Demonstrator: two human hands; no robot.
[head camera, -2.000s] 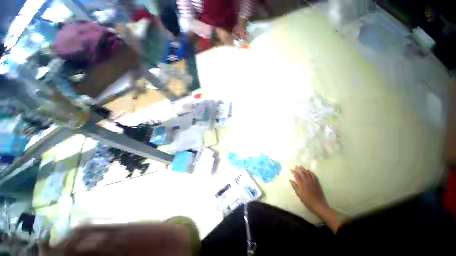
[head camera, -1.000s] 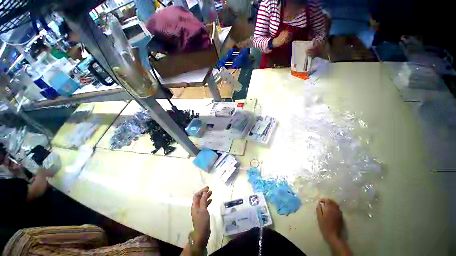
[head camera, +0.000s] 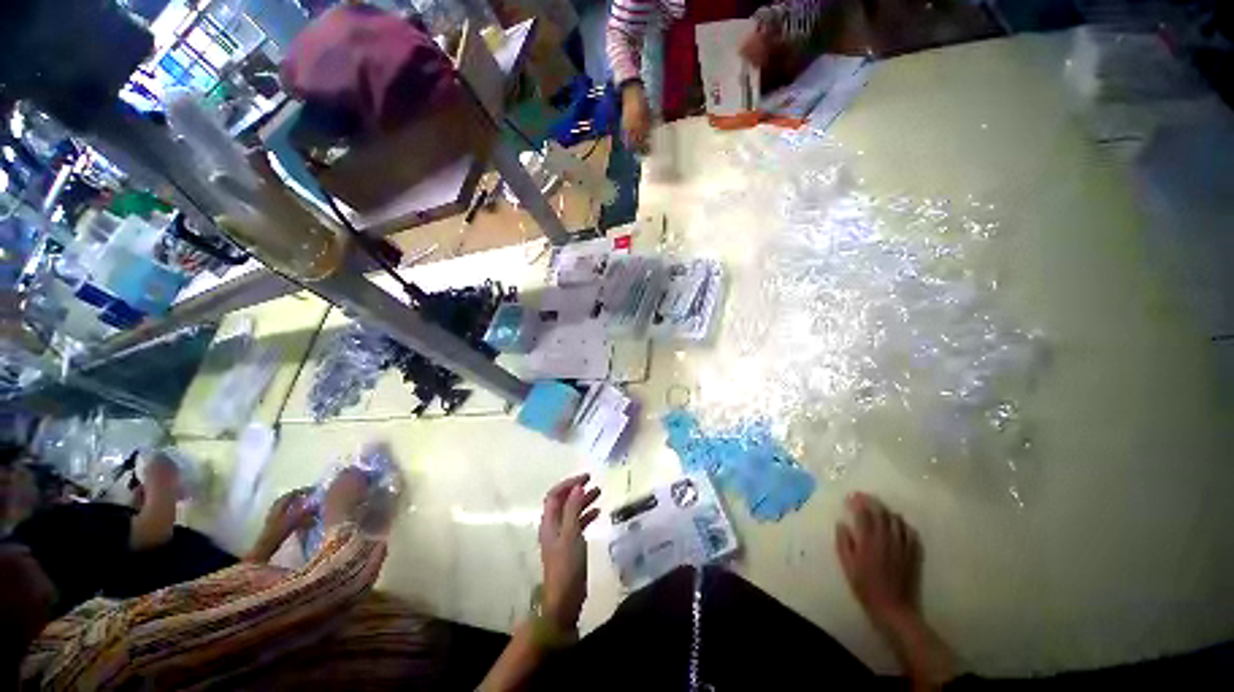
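A white tray (head camera: 673, 529) with dark and grey items lies on the table right in front of me, near the table edge. My left hand (head camera: 566, 548) is just left of it, fingers apart, holding nothing. My right hand (head camera: 882, 561) rests on the table to its right, empty, fingers slightly spread. A loose heap of light-blue pieces (head camera: 765, 480) lies behind and right of the tray. Folded leaflets (head camera: 604, 421) and a blue card stack (head camera: 550, 407) lie behind it to the left.
Crinkled clear bags (head camera: 893, 325) spread over the right. More trays (head camera: 693, 300) stand behind the leaflets. A grey metal post (head camera: 406, 322) slants down at left, with black cables (head camera: 453, 331) beside it. Neighbours' hands (head camera: 345, 498) work at left; a striped-sleeved person stands opposite.
My left hand, out of view two seconds ago, is now beside the tray. The neighbour's hands at left now hold clear-grey material on the table. The person opposite has moved one hand leftward.
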